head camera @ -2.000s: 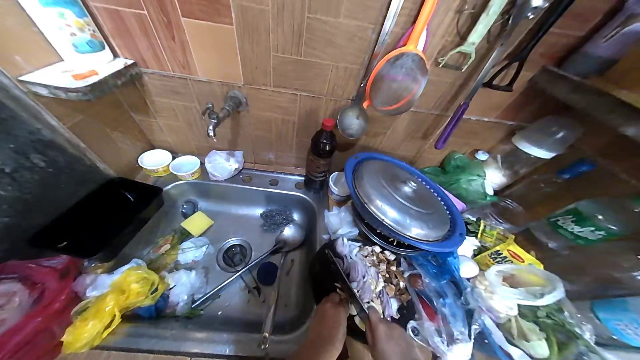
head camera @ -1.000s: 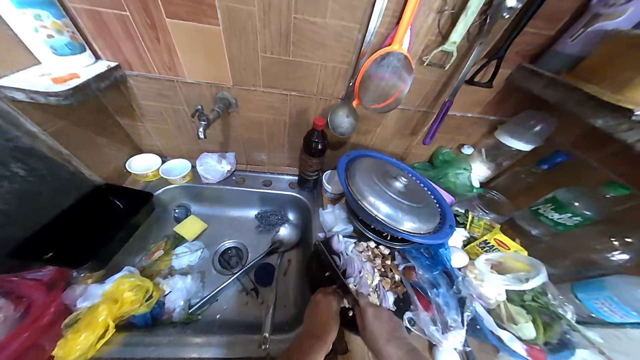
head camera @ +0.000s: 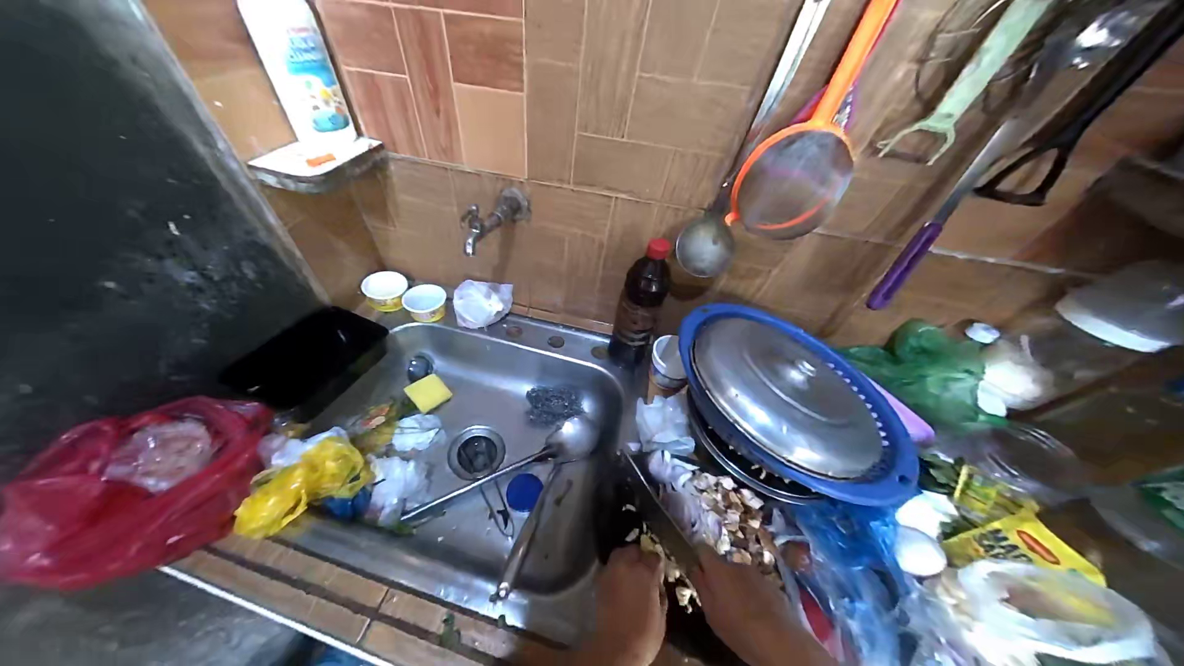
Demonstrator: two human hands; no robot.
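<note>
My right hand grips a kitchen knife, its blade pointing away from me over a dark chopping board. Close to the blade's left side, my left hand rests with bent fingers on small pale chopped pieces; the fingertips are partly hidden. Right of the blade lies a heap of brown and white chopped pieces beside sliced purple onion. Behind the heap, a blue plastic colander with a metal lid sits on a dark pan.
A steel sink at left holds a ladle, yellow sponge and plastic scraps. A dark bottle stands behind the board. Plastic bags crowd the right side. A red bag lies at far left; an orange strainer hangs above.
The view has shifted towards the left. Both hands stay at the board, with the knife still in my right hand.
</note>
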